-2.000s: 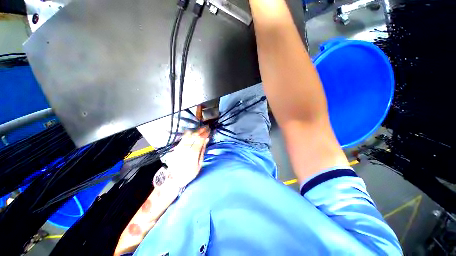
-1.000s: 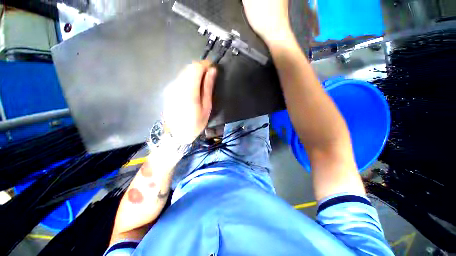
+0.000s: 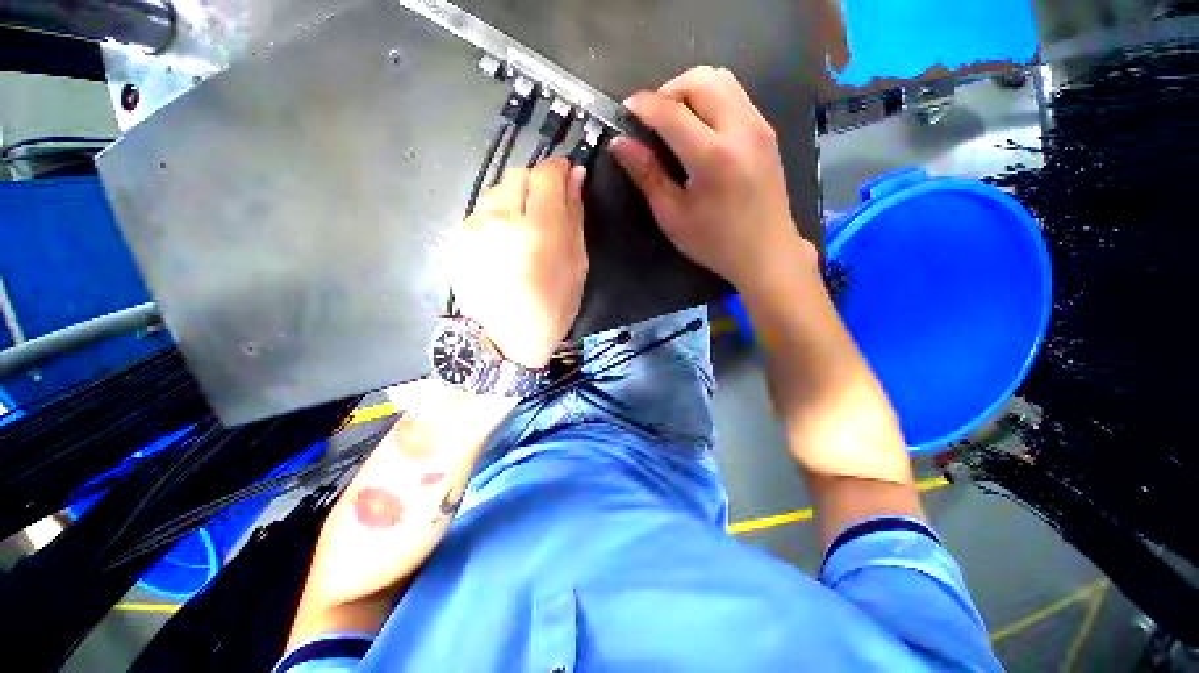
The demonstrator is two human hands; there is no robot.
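Note:
A silver loading bar (image 3: pixel 533 66) lies slanted on the grey metal work plate (image 3: pixel 283 224). Black molded plugs (image 3: pixel 518 108) on black cables (image 3: pixel 493 168) sit against small metal blocks along the bar's near edge. My left hand (image 3: pixel 526 256) lies over the cables, its fingertips at the rightmost plug, gripping there. My right hand (image 3: pixel 717 171) holds the bar's right end between thumb and fingers, which hide that end.
A bright blue bucket (image 3: pixel 947 316) stands at the right. Dense black cable bundles (image 3: pixel 1118 263) hang at the right, and more hang at lower left by a grey rail (image 3: pixel 79 335). Several cables lie across my lap. Shiny metal shows at upper left.
My left hand has risen from my lap to the bar, where another plug now sits. My right hand has come down from the top edge onto the bar's right end.

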